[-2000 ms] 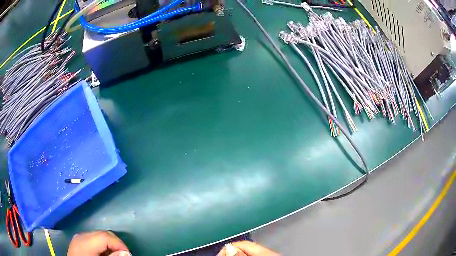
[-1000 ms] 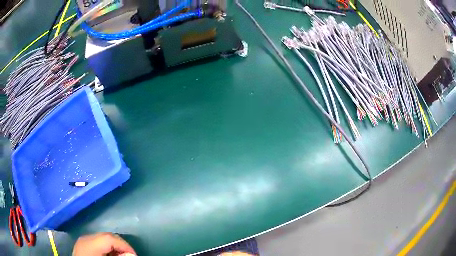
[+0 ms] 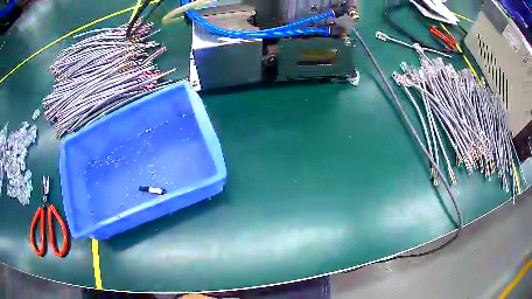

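My left hand (image 3: 195,296) shows only as a sliver of skin at the bottom edge; its fingers and anything in them are cut off. My right hand is out of the picture. Nearest in front is a blue tray (image 3: 219,166) with tiny clippings and a black-and-white small piece (image 3: 153,190) in it. Orange-red handled scissors (image 3: 49,225) lie left of the tray, blades pointing away from me. A loose heap of clear plugs (image 3: 18,160) lies at the far left. Grey cut cables (image 3: 99,73) lie in a pile behind the tray.
A metal crimping machine (image 3: 227,64) with blue air tubes (image 3: 256,35) stands at the back. Right of it a thin grey cord (image 3: 402,111) runs over the bench's front edge. A pile of cables with clear plugs (image 3: 461,117) lies right, beside a beige vented box (image 3: 504,64). Orange-red handled tool (image 3: 442,37) behind.
The view has swung left, so the bench things appear further right and the plug heap shows. My left hand has sunk almost out of the bottom edge. My right hand has left the picture.
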